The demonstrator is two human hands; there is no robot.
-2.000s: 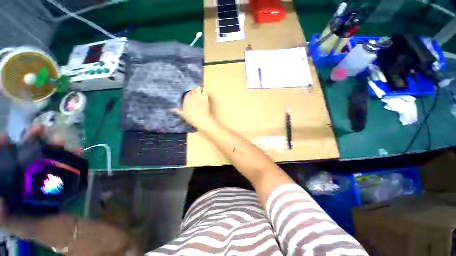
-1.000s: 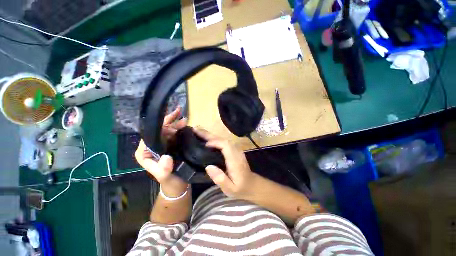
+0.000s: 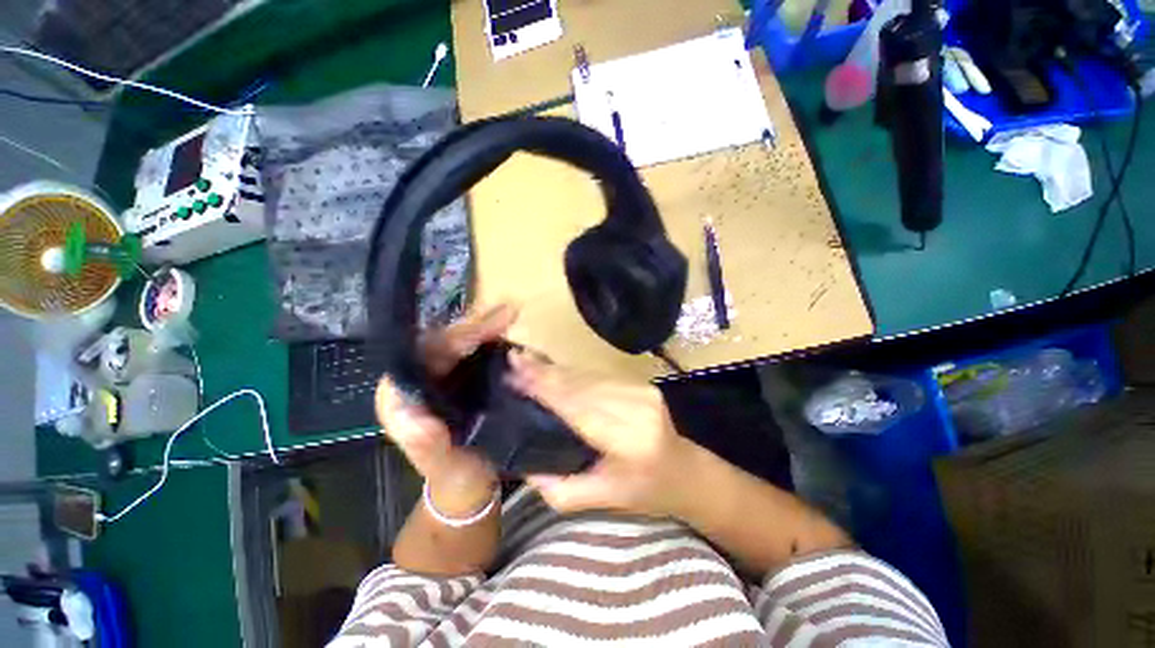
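Note:
A black over-ear headset [image 3: 418,203] is held up above the front edge of the tan board, its headband arching away from me. My left hand [image 3: 437,405] grips the near left ear cup and the lower end of the headband. My right hand [image 3: 614,430] holds the same ear cup [image 3: 526,424] from the right, its fingers over the cup; both hands are a little blurred. The other ear cup [image 3: 627,285] hangs free over the board, its padded side partly showing. No light shows on either cup. The inner side of the held cup is mostly hidden by my fingers.
Tweezers [image 3: 717,276] lie beside small screws [image 3: 697,319] on the tan board [image 3: 811,272]. Behind is a clipboard with paper [image 3: 684,95]. A grey patterned bag [image 3: 336,203], black mat [image 3: 332,386], white box [image 3: 203,190] and fan [image 3: 57,253] are left. A black electric screwdriver [image 3: 915,139] hangs right.
The headset has gone from far left, with its cup lit, to the middle, unlit and in both hands. Since the last earlier frame, the held cup has tilted and my right hand has shifted slightly right.

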